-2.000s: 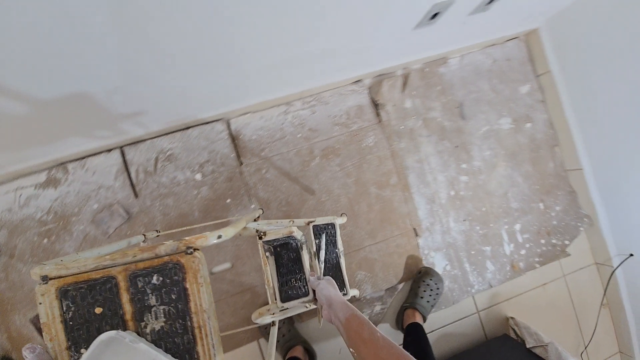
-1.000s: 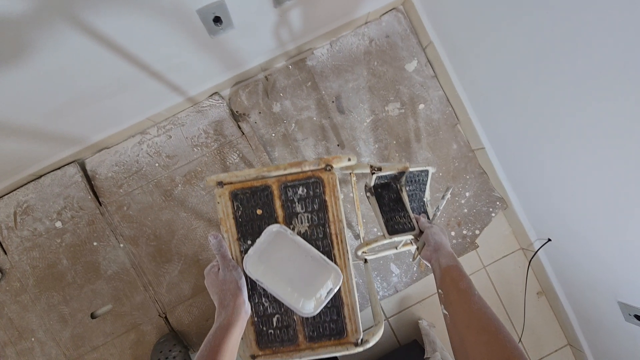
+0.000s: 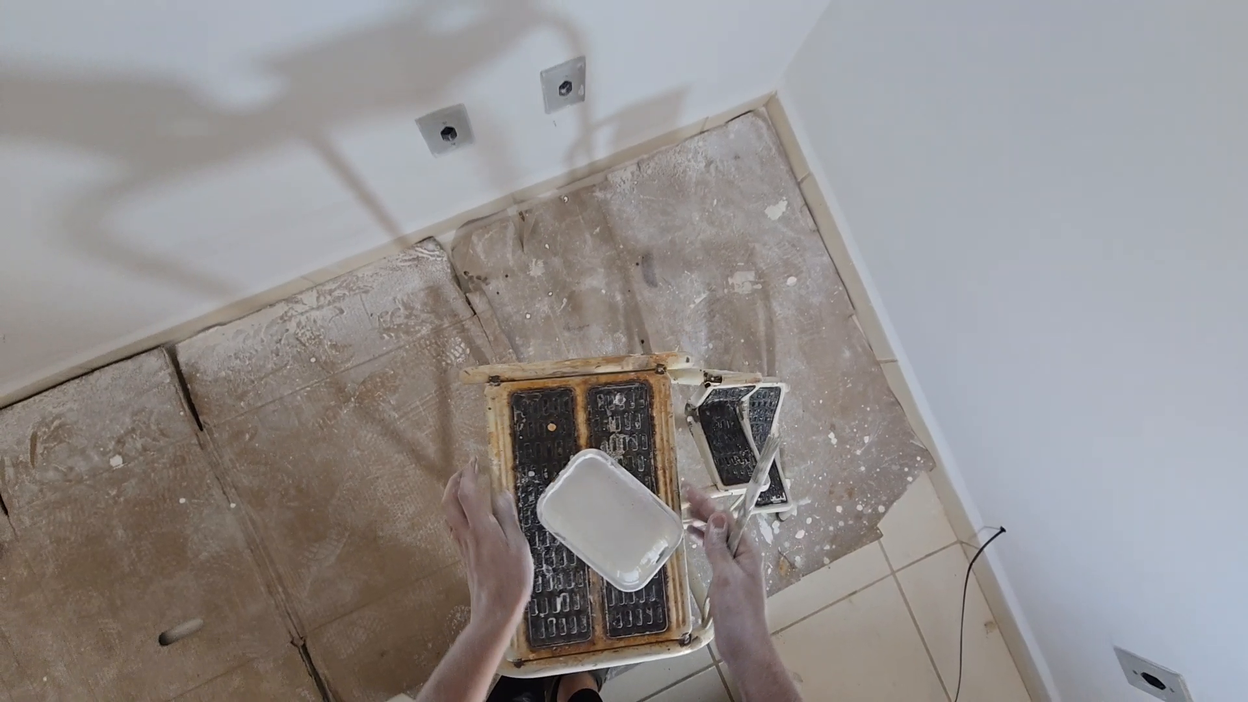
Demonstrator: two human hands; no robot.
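Observation:
A rusty, paint-spattered metal step ladder (image 3: 585,624) stands below me, its top platform fitted with black ribbed pads and its lower steps (image 3: 729,439) showing to the right. On the platform lies a white rectangular plastic tub (image 3: 609,520), tilted diagonally, with whitish material visible inside. My left hand (image 3: 490,546) rests against the platform's left edge, fingers extended and holding nothing. By the right edge, my right hand (image 3: 726,546) grips a slender paint-smeared tool (image 3: 756,487), whose exact kind I cannot tell. Its fingers are partly spread near the ladder frame.
Stained cardboard-like sheeting (image 3: 341,439) covers much of the floor up to two white walls meeting in a corner. Bare beige tiles (image 3: 848,643) show at lower right, beside a thin black cable (image 3: 965,604). Wall boxes (image 3: 444,131) and a small pale object (image 3: 180,632) are visible.
The view has shifted toward the corner. My right hand, earlier at the smaller steps, is now beside the platform. The ladder has turned more upright in the view, with my left hand still at its left side.

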